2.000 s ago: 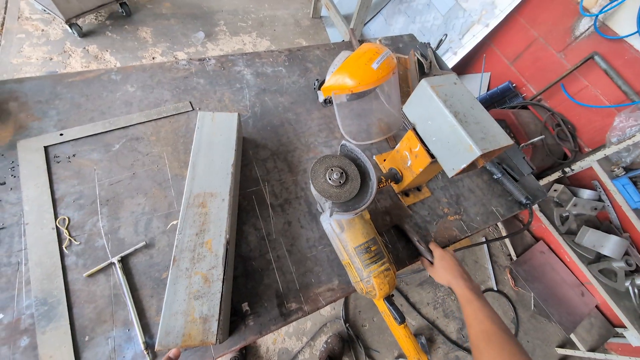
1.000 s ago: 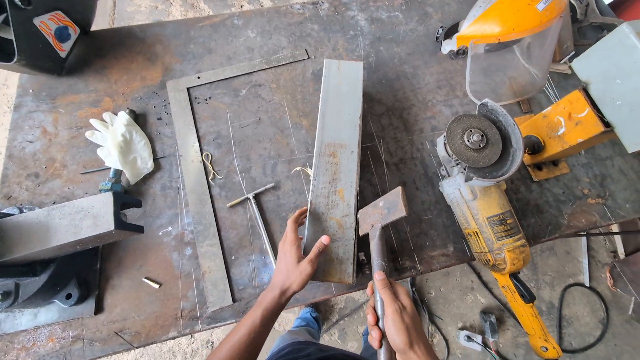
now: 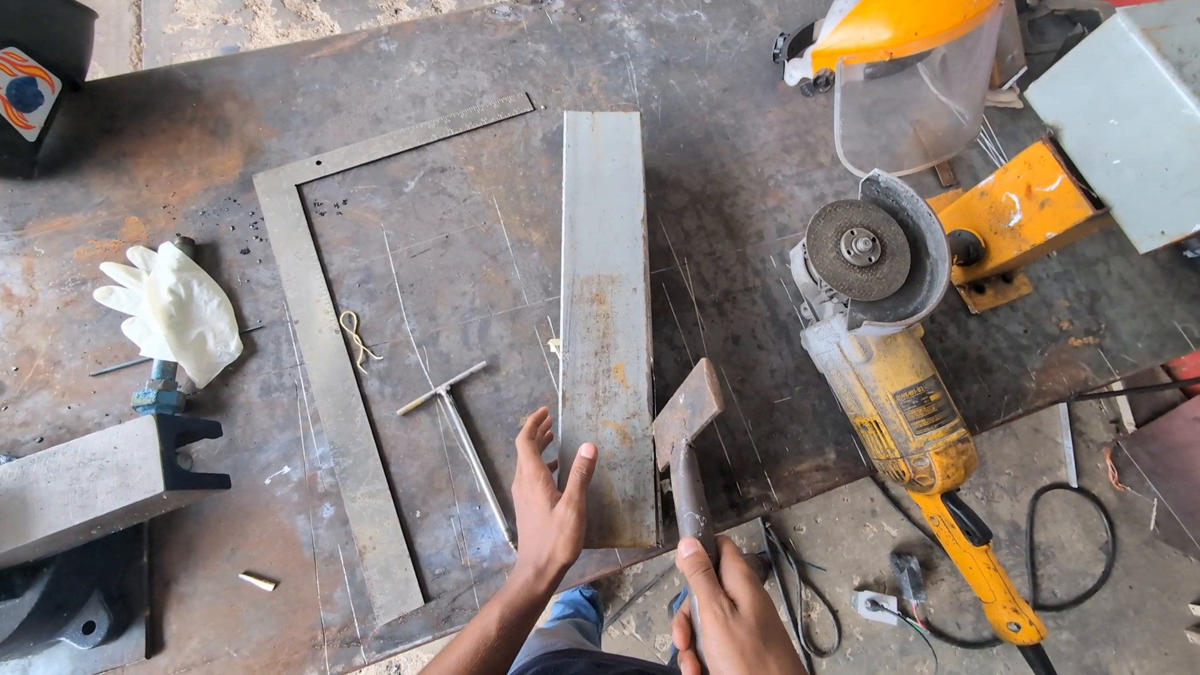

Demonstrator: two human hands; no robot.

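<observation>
A grey steel box-section piece (image 3: 605, 328) with rust stains lies lengthwise on the steel workbench (image 3: 469, 56). My left hand (image 3: 553, 497) is at its lower left edge, fingers spread; whether it touches the steel I cannot tell. My right hand (image 3: 727, 600) is closed around the handle of a hammer-like tool (image 3: 689, 412) with a flat rectangular metal head, close to the right side of the piece. Left of the piece lie a T-handled metal rod (image 3: 459, 422) and a steel framing square (image 3: 328, 347), with a short knotted string (image 3: 354, 339) by the square.
A yellow angle grinder (image 3: 891, 394) rests at the bench's right edge, its disc facing up. Behind it are a face shield (image 3: 909, 94) and a yellow steel bracket (image 3: 1027, 211). At left are a white glove (image 3: 178, 309) and a vise (image 3: 84, 487). Cables (image 3: 1106, 553) lie on the floor.
The view has swung left since two seconds ago. My right hand, near a dark handle by the grinder then, now holds the hammer-like tool beside the steel piece. My left hand's fingers have come off the piece's top.
</observation>
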